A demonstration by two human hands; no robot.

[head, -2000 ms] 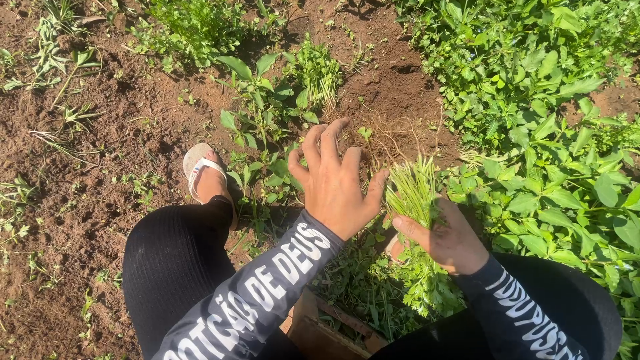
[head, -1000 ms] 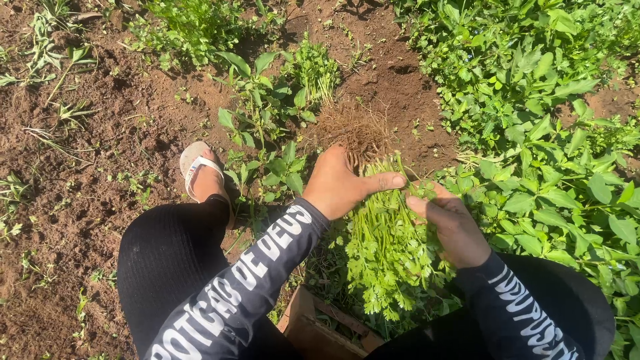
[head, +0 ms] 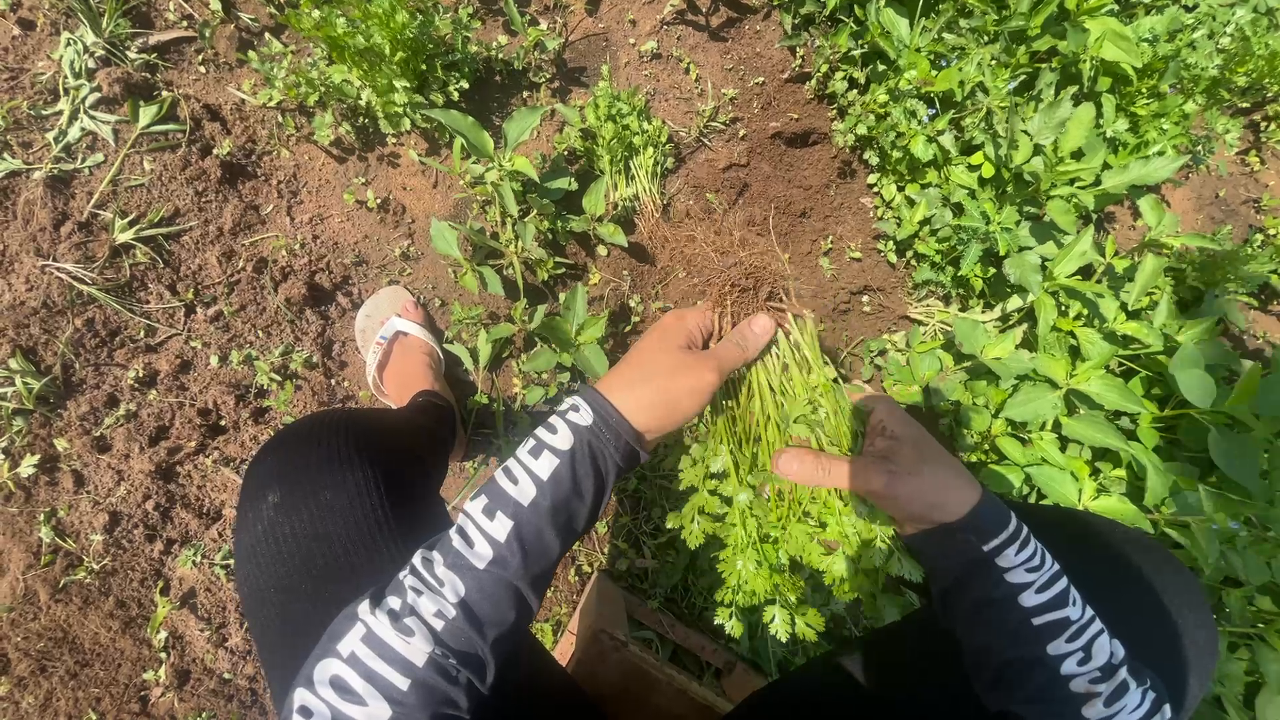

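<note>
A bunch of leafy herb, cilantro by its look (head: 790,420), hangs between my hands with its thin brown roots pointing away from me and its leaves toward me. My left hand (head: 685,365) grips the stems near the root end, thumb across the top. Lower down on the right side, my right hand (head: 885,465) holds the same bunch, its thumb over the stems and its fingers mostly hidden beneath. Beyond the roots, a smaller bundle of similar stems (head: 630,150) lies on the soil.
Below the bunch is a wooden crate (head: 640,670), partly hidden. Dense green plants (head: 1080,380) cover the right side. Broad-leaved weeds (head: 500,210) and a leafy clump (head: 390,60) grow ahead. My sandalled foot (head: 400,350) rests on brown soil (head: 250,220) at left.
Two seconds ago my left hand was spread apart beside the bunch; now it grips the stems near the roots. My right hand has shifted its hold, and the leaves spread wider.
</note>
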